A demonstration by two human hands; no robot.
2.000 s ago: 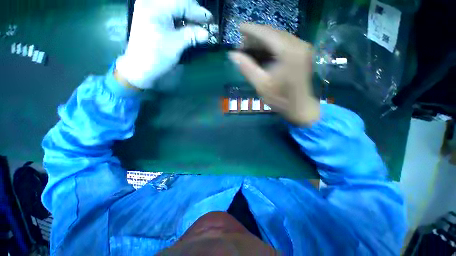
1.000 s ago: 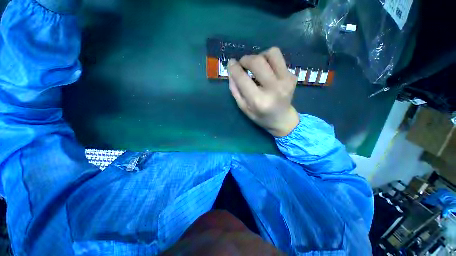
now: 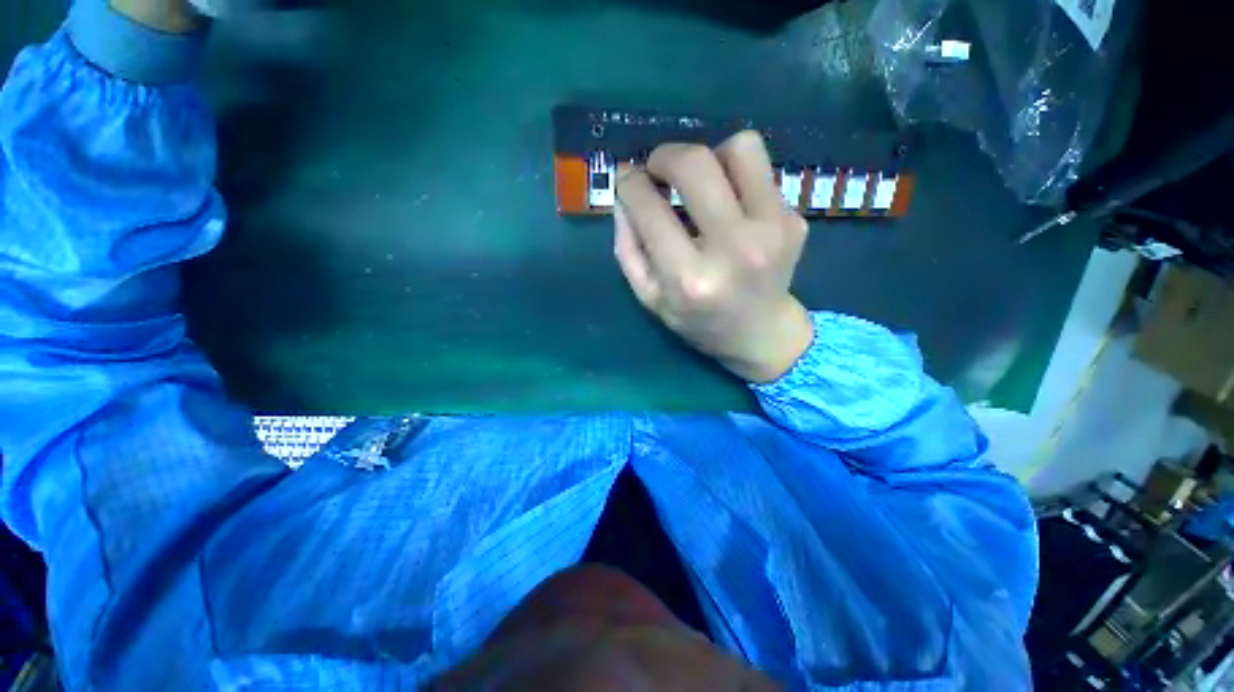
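The assembly fixture (image 3: 574,184), a long bar with an orange front edge and a black rear strip, lies on the dark green mat. White-silver plates (image 3: 854,191) sit in its slots. In the leftmost slot a small dark part with thin silver legs lies on the plate. My right hand (image 3: 717,257), bare, is over the left and middle slots with curled fingers, fingertips down near the second slot. The fingers hide several slots and whatever may be between them. My left hand (image 3: 169,12) is cut off by the top left edge; only the wrist and a blurred white bit show.
A crinkled clear bag (image 3: 995,122) lies at the right, with a small white piece (image 3: 954,52) at its left side. A thin metal tip (image 3: 1049,227) shows at the right. A dark object (image 3: 731,11) is cut off at the top edge. Cardboard (image 3: 1188,325) stands beyond the mat.
My left hand has gone from the bins to the top left edge. My right hand has come down from the bins to the fixture. The view has shifted, and the bins have left it.
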